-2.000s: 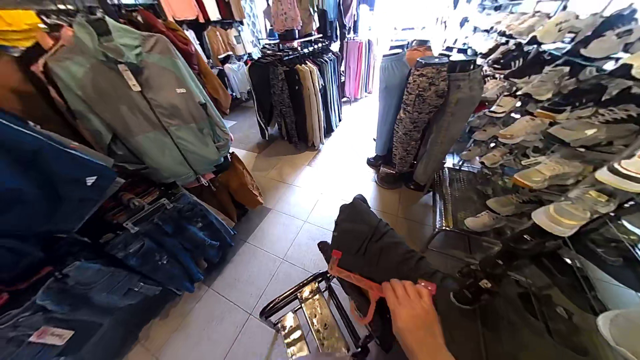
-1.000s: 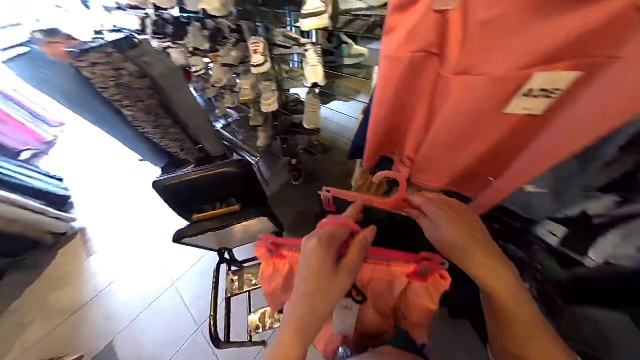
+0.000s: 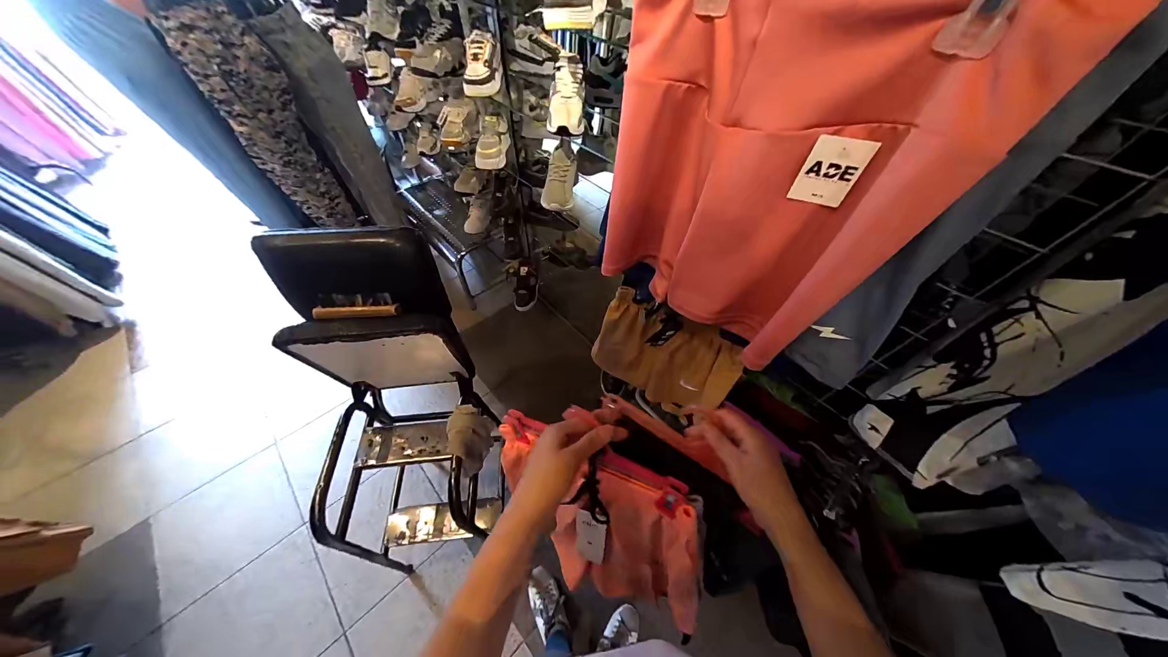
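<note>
Coral shorts (image 3: 630,538) with a white tag and a dark drawstring hang from a pink clip hanger (image 3: 643,474) low in the middle. At the top of that hanger is my left hand (image 3: 575,447), its thumb and fingers closed on it. My right hand (image 3: 739,456) pinches a second pink-red hanger (image 3: 652,424) just behind; a black garment (image 3: 703,484) hangs beneath that one. Past both hands, tan shorts (image 3: 671,360) hang on the rack. Above them is a large coral garment (image 3: 776,155) with a printed tag.
A black step-stool chair (image 3: 365,338) stands at left, a wooden-handled brush (image 3: 356,310) on its seat and a cloth (image 3: 470,438) at its side. Trousers (image 3: 246,109) and shoe shelves (image 3: 484,100) are behind. A wire grid rack (image 3: 1058,210) holds garments at right.
The view has swung right from the clothes racks. The coral shorts have come into view, held in my left hand. Since one second ago both hands appear lower, beneath the large coral garment.
</note>
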